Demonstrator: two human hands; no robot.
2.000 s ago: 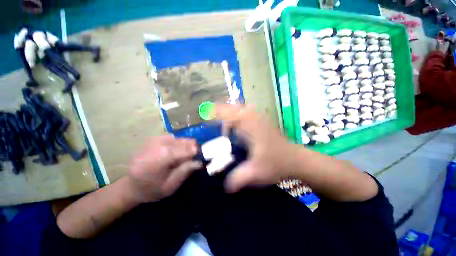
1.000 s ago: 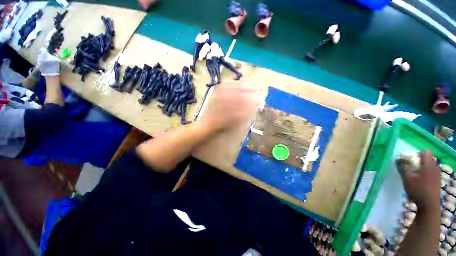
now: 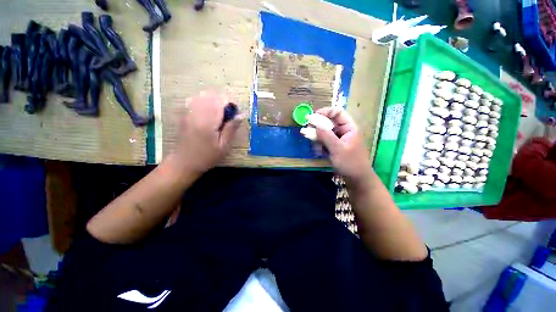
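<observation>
My right hand (image 3: pixel 344 141) holds a cream-white body part (image 3: pixel 318 124) by its fingertips at the edge of the round green glue cap (image 3: pixel 301 114). The cap sits on the brown cardboard patch (image 3: pixel 286 79) on the blue pad (image 3: pixel 309 33). My left hand (image 3: pixel 207 131) is blurred, left of the pad, with a dark leg part (image 3: pixel 229 112) showing between its fingers; most of that part is hidden. Dark leg parts (image 3: pixel 91 61) lie heaped at the left.
The green tray (image 3: pixel 385 167) at right holds rows of cream parts. White crumpled strips (image 3: pixel 405 30) lie by its upper left corner. Joined leg assemblies (image 3: pixel 155 11) are cut off at the top edge. A red sleeve (image 3: pixel 531 177) shows at far right.
The view has turned back toward the bench. My right hand has moved from the tray to the cap with a cream part. My left hand now has a dark leg part.
</observation>
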